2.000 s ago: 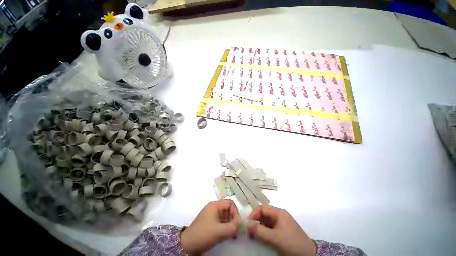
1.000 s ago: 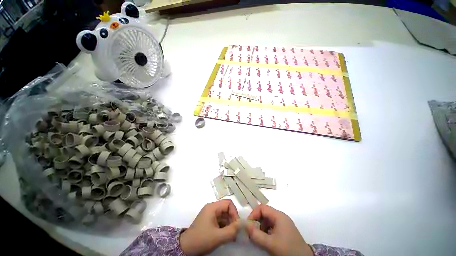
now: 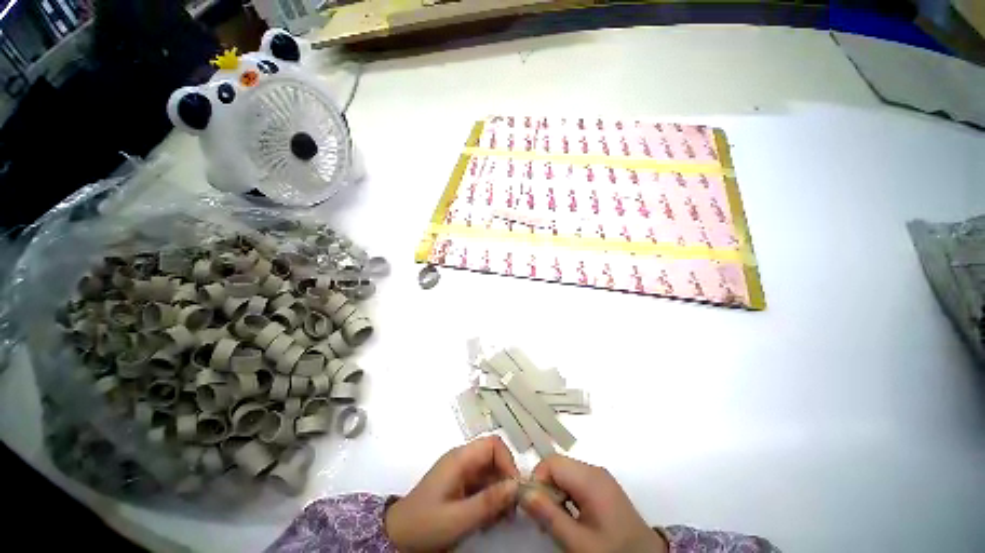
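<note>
My left hand (image 3: 459, 497) and my right hand (image 3: 587, 506) meet at the bottom middle, in front of the pile of flat strips (image 3: 522, 402). Between the fingertips of both hands is a small grey-beige strip (image 3: 527, 489), mostly hidden by the fingers; whether its ends are joined cannot be seen. The pile is loose and fanned, grey-beige with some paler faces. Many formed rings (image 3: 221, 346) lie heaped at the left in an open clear plastic bag (image 3: 54, 324).
A white animal-faced desk fan (image 3: 283, 135) stands behind the bag. A pink-white covered board (image 3: 589, 205) with yellow tape lies at the back, a thin dark tool on it. One loose ring (image 3: 429, 278) lies at its near left corner. A grey filled bag (image 3: 956, 270) is at the right edge.
My fingertips have drawn closer together, and my right hand has turned a little around the small strip. The view has shifted slightly. The pile looks the same.
</note>
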